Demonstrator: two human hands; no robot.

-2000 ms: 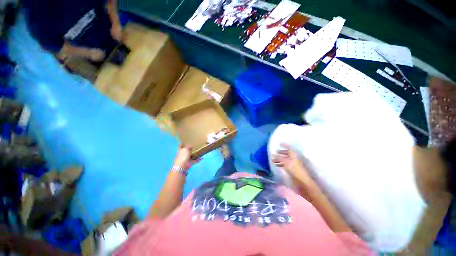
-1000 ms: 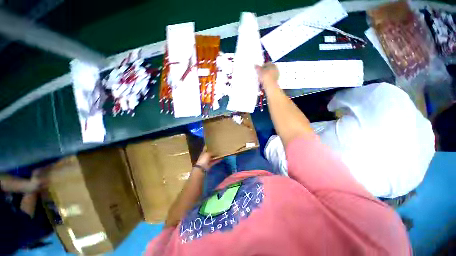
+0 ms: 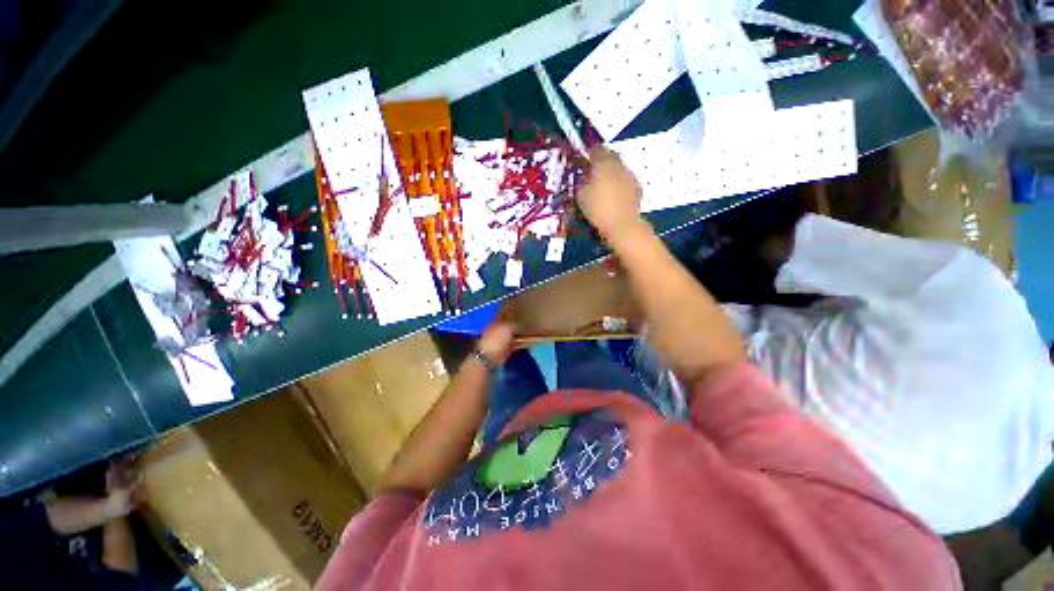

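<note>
My left hand (image 3: 497, 343) grips the near left edge of a shallow brown cardboard box (image 3: 566, 303), partly under the bench edge. My right hand (image 3: 609, 194) is over the bench at the right end of a loose heap of small white parts with dark red wires (image 3: 520, 191). Its fingertips are by a thin pale strip (image 3: 557, 102); whether they hold anything is unclear. A perforated white board (image 3: 368, 196) lies over orange ribbed strips (image 3: 425, 173) left of the heap. Another white board (image 3: 726, 69) lies across two others to the right.
More wired parts (image 3: 245, 260) and a white strip (image 3: 202, 372) lie at bench left. A clear bag of reddish-brown parts (image 3: 954, 58) is at far right. Large cartons (image 3: 249, 491) stand below the bench. A person in white (image 3: 913, 358) is close on my right; another person's hands (image 3: 116, 502) show at lower left.
The white board my right hand held is off the wired heap, and a board now lies across those to the right. The box is further under the bench edge, still in my left hand.
</note>
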